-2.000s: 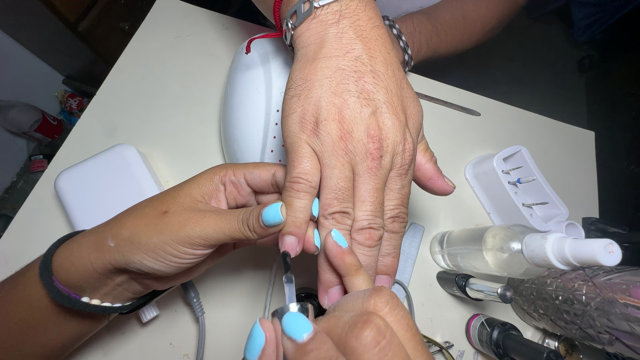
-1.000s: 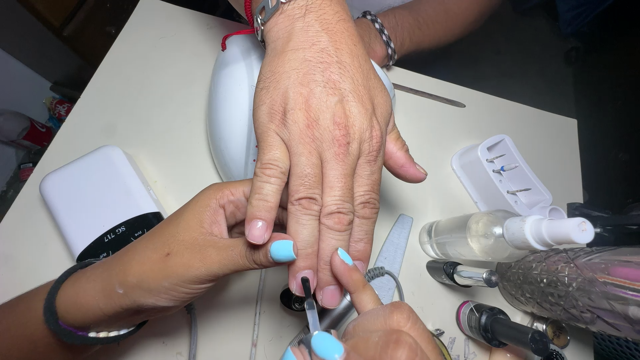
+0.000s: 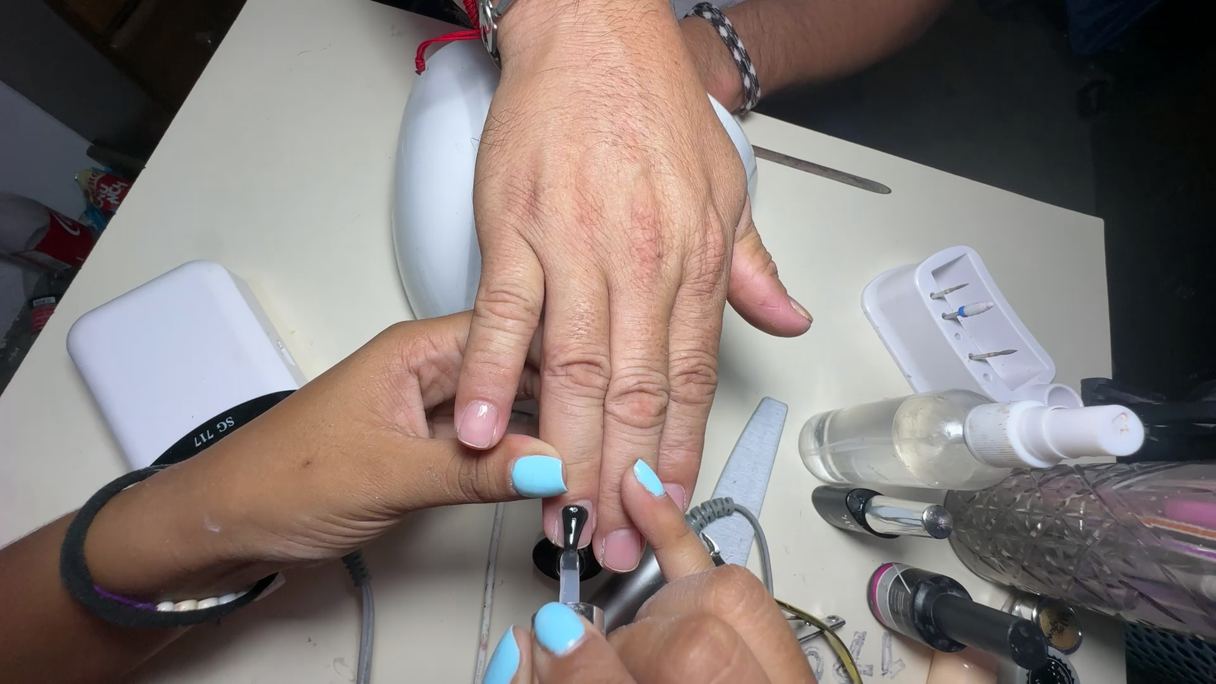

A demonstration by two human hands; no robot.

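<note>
Another person's hand [image 3: 617, 218] lies palm down, its fingers toward me, over a white rounded device [image 3: 442, 180]. My left hand [image 3: 380, 446], with light blue nails, holds that person's ring finger from the side, my thumb on top near the nail. At the bottom, my right hand [image 3: 684, 627] grips the cap of a nail polish brush [image 3: 571, 541]; its dark, wet tip touches the ring fingernail. My right little finger rests near the middle fingertip. Beneath the fingertips a round black object [image 3: 548, 559] is partly hidden.
A white box-shaped device [image 3: 180, 351] and its cord are at left. On the right are a drill bit holder [image 3: 888, 323], a clear spray bottle [image 3: 855, 442], polish bottles [image 3: 912, 598] and a textured clear container [image 3: 1073, 541]. A grey nail file [image 3: 750, 475] and a metal tool [image 3: 822, 171] lie nearby.
The brush has moved from the other person's little fingernail to the ring fingernail. My left hand has shifted its hold from the little finger to the ring finger.
</note>
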